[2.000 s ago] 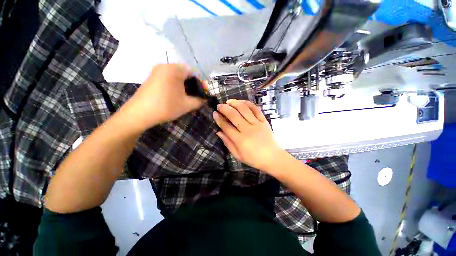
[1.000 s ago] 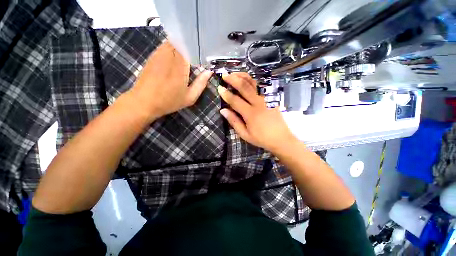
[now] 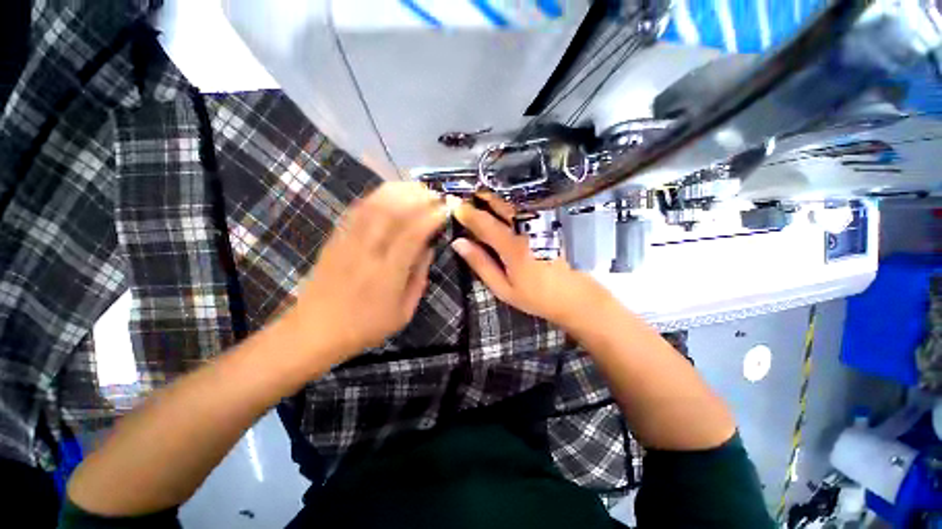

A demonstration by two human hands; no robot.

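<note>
Black, grey and white plaid fabric (image 3: 274, 170) lies over the machine bed and hangs toward my lap, with dark seam lines across it. My left hand (image 3: 377, 263), slightly blurred, pinches the fabric edge just below the presser foot area. My right hand (image 3: 513, 267) is beside it, its fingertips on the same edge and dark seam strip (image 3: 464, 310). The fingertips of both hands nearly meet. The wire guard (image 3: 513, 165) is just above them. The needle and presser foot are mostly hidden by my fingers.
The large machine head (image 3: 444, 83) arches over the work. Its white base (image 3: 744, 271) extends right, with a small dark panel (image 3: 846, 244) at its end. Thread guides (image 3: 713, 186) sit right of my right hand. Blue bins (image 3: 886, 315) stand on the right by the grey floor (image 3: 723, 362).
Since a second ago my left hand has moved right and closer to my right hand at the fabric edge. The head view has shifted a little, and the plaid sits slightly lower in it.
</note>
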